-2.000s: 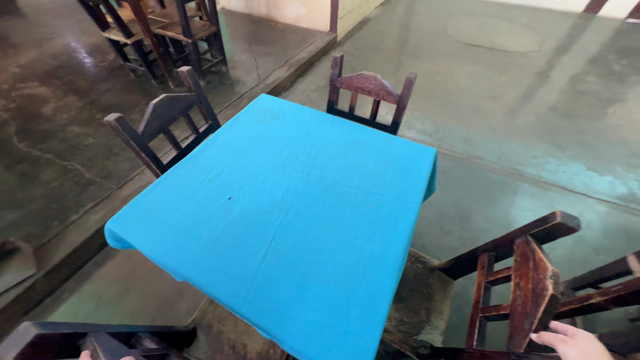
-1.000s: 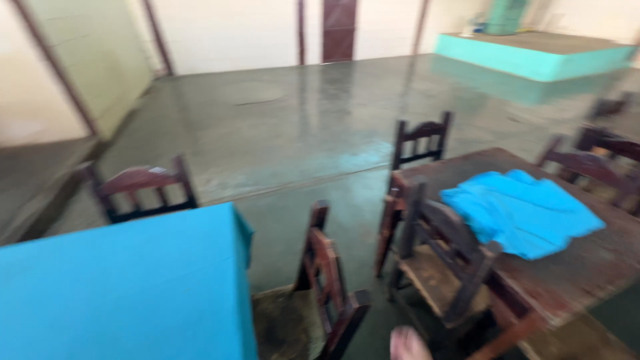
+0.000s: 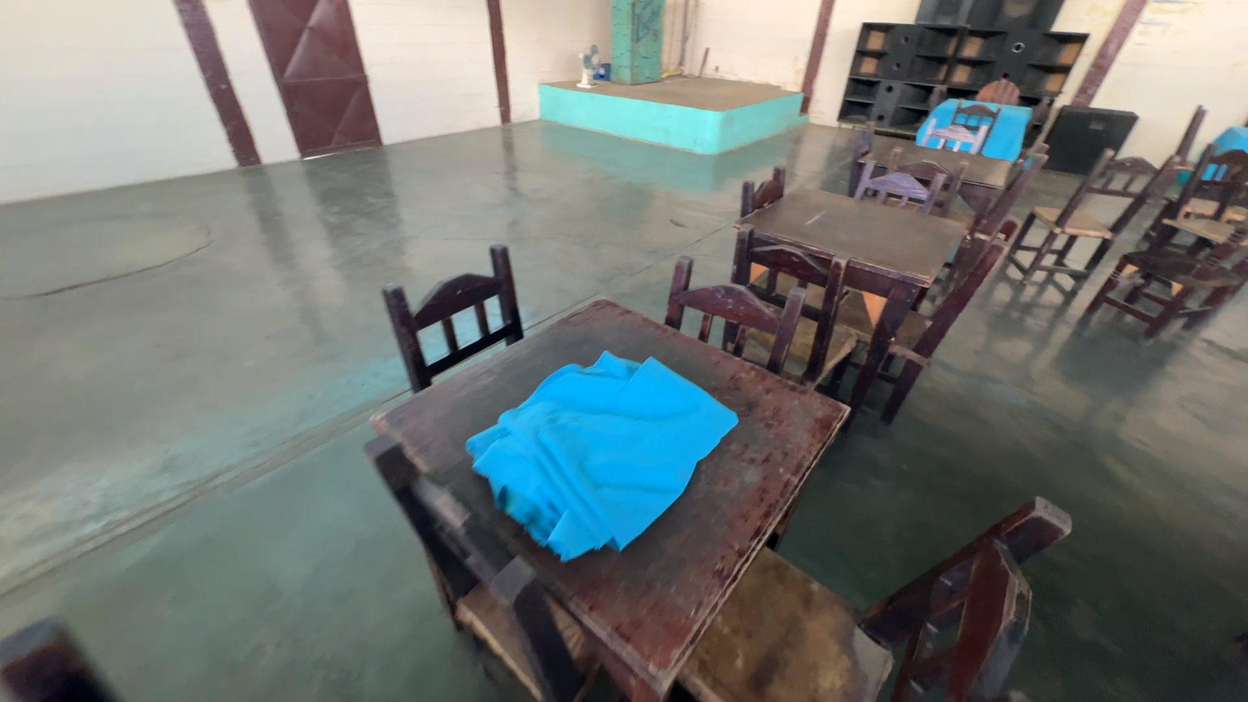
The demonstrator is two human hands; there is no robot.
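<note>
Neither of my hands shows in the head view now, so what they hold or touch is hidden. A crumpled blue cloth (image 3: 604, 448) lies in a loose heap on a worn dark wooden table (image 3: 780, 429). Wooden chairs stand around this table: one at its far left side (image 3: 458, 317), one at its far right side (image 3: 736, 307), one at the near left (image 3: 487, 546) and one at the near right (image 3: 975, 604).
Another wooden table (image 3: 858, 229) with chairs stands behind, and more chairs (image 3: 1092, 210) are at the right. A low turquoise-edged platform (image 3: 634, 119) and black loudspeaker cabinets (image 3: 960, 73) are by the far wall. A blurred chair post (image 3: 49, 663) is at bottom left.
The view has swung right, from the table spread with a blue cloth to the one with the crumpled cloth. A hand seen earlier by a chair is out of view.
</note>
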